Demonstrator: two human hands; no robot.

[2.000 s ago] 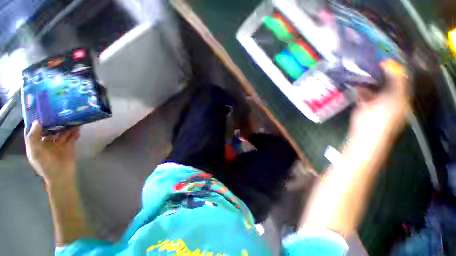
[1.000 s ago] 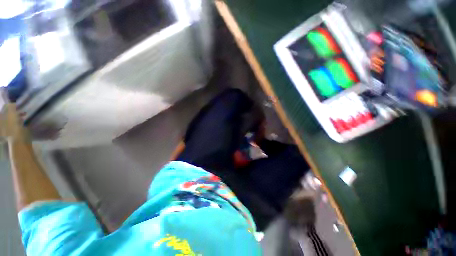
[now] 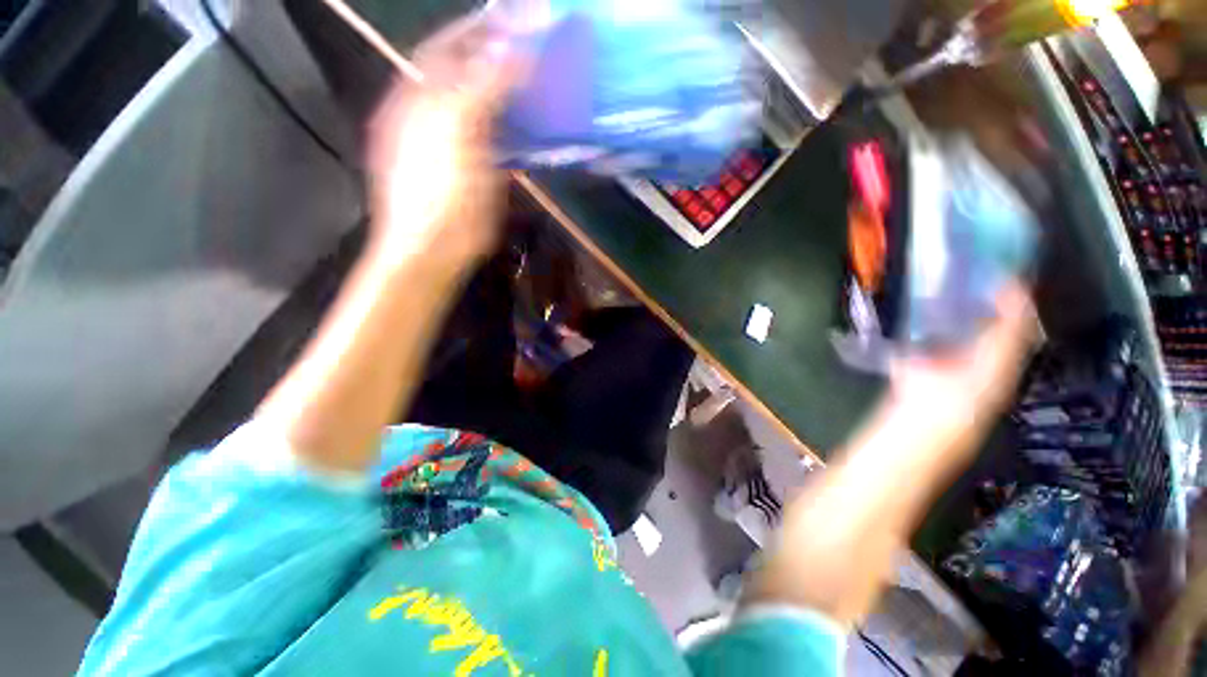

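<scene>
My left hand [image 3: 444,159] is raised at the upper middle and holds a blue product box [image 3: 635,93], both blurred by motion. This box is over the near edge of the green bench and hides most of the counting scale [image 3: 702,218]; only the scale's red keys and white corner show. My right hand [image 3: 966,351] holds a second product box [image 3: 973,245], blurred, above the bench to the right of the scale. Its side shows pink and orange marks.
The green bench [image 3: 688,284] has a wood-coloured edge. A small white label [image 3: 759,321] lies on it. Stacked boxes [image 3: 1079,423] stand at the right, with shelf stock [image 3: 1165,225] beyond. The signal tower light [image 3: 1046,16] is at the top right. The white machine [image 3: 172,265] is at the left.
My left hand has come from the machine side at the far left to the bench, with a box in it. My right hand is back in view, holding a box right of the scale.
</scene>
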